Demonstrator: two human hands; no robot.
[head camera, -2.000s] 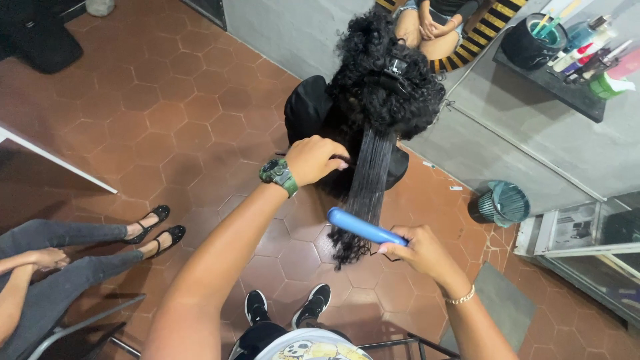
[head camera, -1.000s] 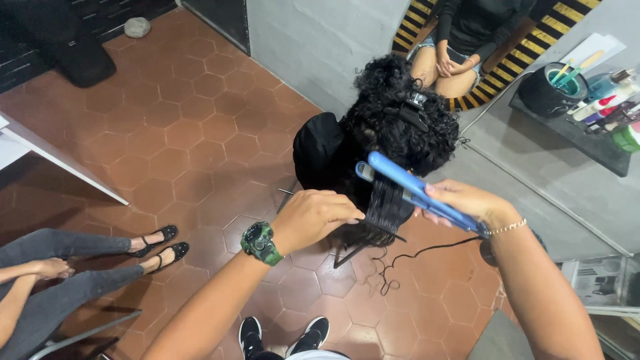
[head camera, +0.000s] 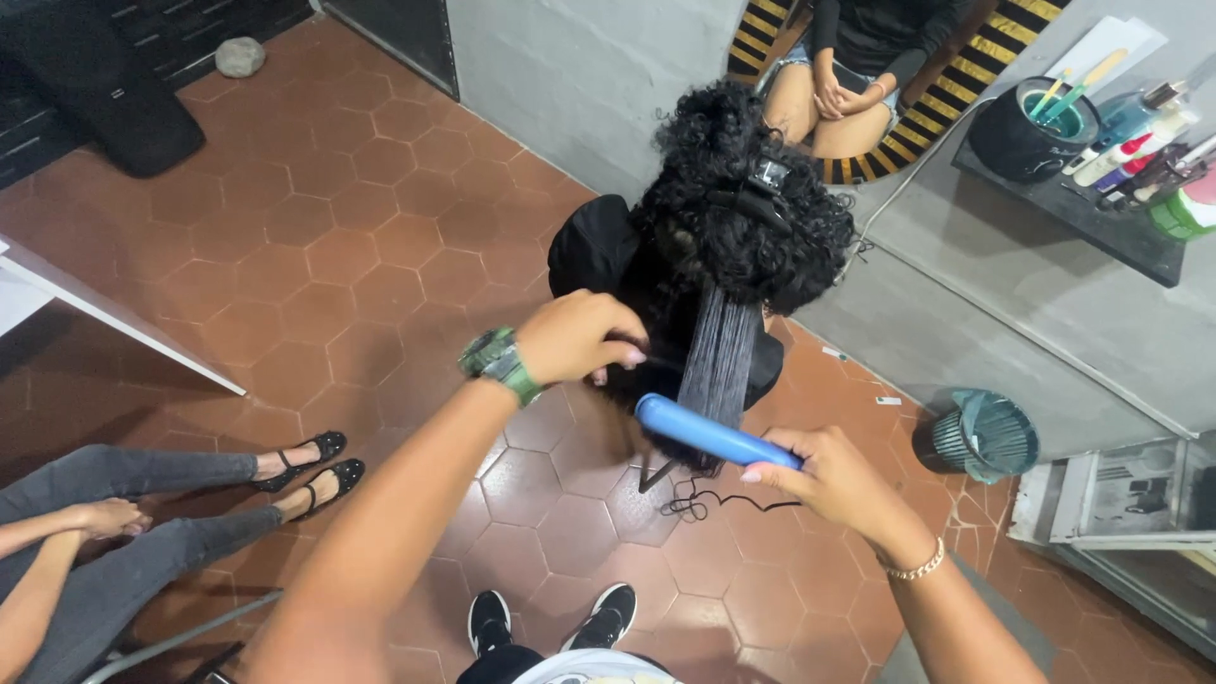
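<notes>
A blue hair straightener is in my right hand, its plates across a straight dark lock near the lock's lower end. That lock hangs from the curly black hair of a seated person, whose upper hair is gathered by a black claw clip. My left hand, with a green camouflage watch on the wrist, is beside the lock on the left, fingers curled; whether it holds anything is unclear. The straightener's cord shows below it.
At the right, a wall shelf bears a dark pot and several bottles. A wastebasket stands on the floor below. Another seated person's legs reach in from the left, near a white panel edge. A striped mirror frame is at the wall.
My left hand has left the end of the lock and moved up and left. The straightener, higher on the hair one second ago, is now near the lock's lower end.
</notes>
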